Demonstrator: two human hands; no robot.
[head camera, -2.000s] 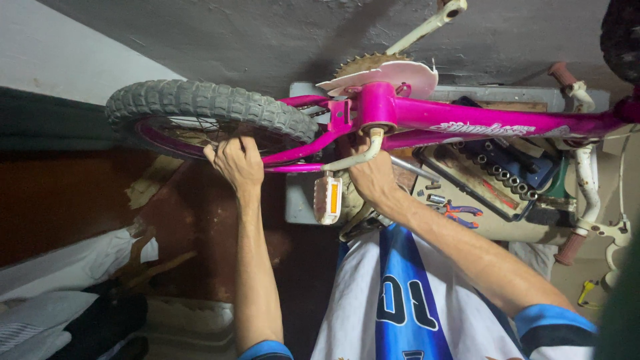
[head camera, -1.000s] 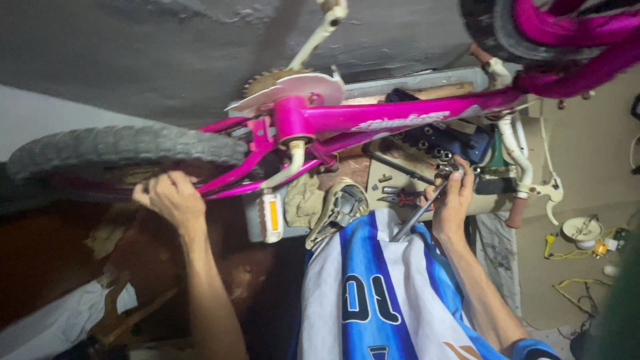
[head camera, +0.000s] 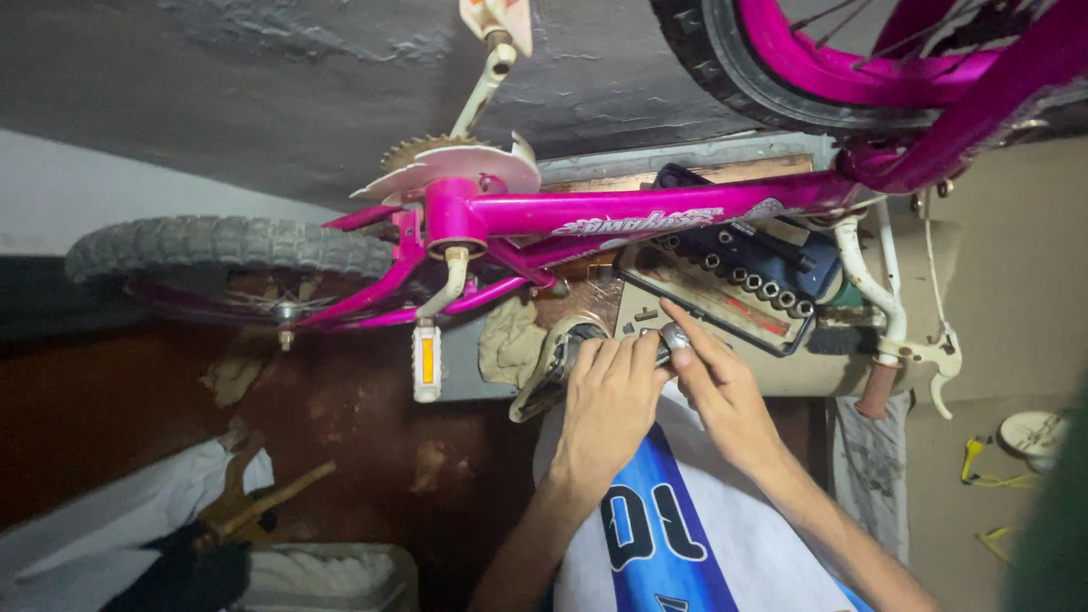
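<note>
My left hand (head camera: 614, 393) and my right hand (head camera: 722, 387) meet just in front of my shirt, both closed around a ratchet wrench (head camera: 674, 337). Its round metal head shows between them; its handle is mostly hidden by my fingers. Beyond my hands the pink bicycle frame (head camera: 612, 212) stretches sideways, upside down. The knobby-tyred wheel (head camera: 229, 246) is at the left, its axle nut (head camera: 286, 340) exposed. A white pedal (head camera: 427, 361) hangs from the crank arm (head camera: 448, 293). Under the frame tube lies an open socket set case (head camera: 752, 263) with several sockets in it.
Near my hands are a crumpled rag (head camera: 510, 340) and a shoe (head camera: 544, 374). The other wheel (head camera: 816, 85) stands at the upper right, above the white handlebar (head camera: 875, 280) with its brake lever (head camera: 943, 365). A plastic bin (head camera: 404, 569) and a wooden stick (head camera: 285, 497) lie lower left.
My left hand has left the wheel and come over to my right hand at the wrench. One second ago my right hand alone held the wrench near the socket case. The view has shifted right.
</note>
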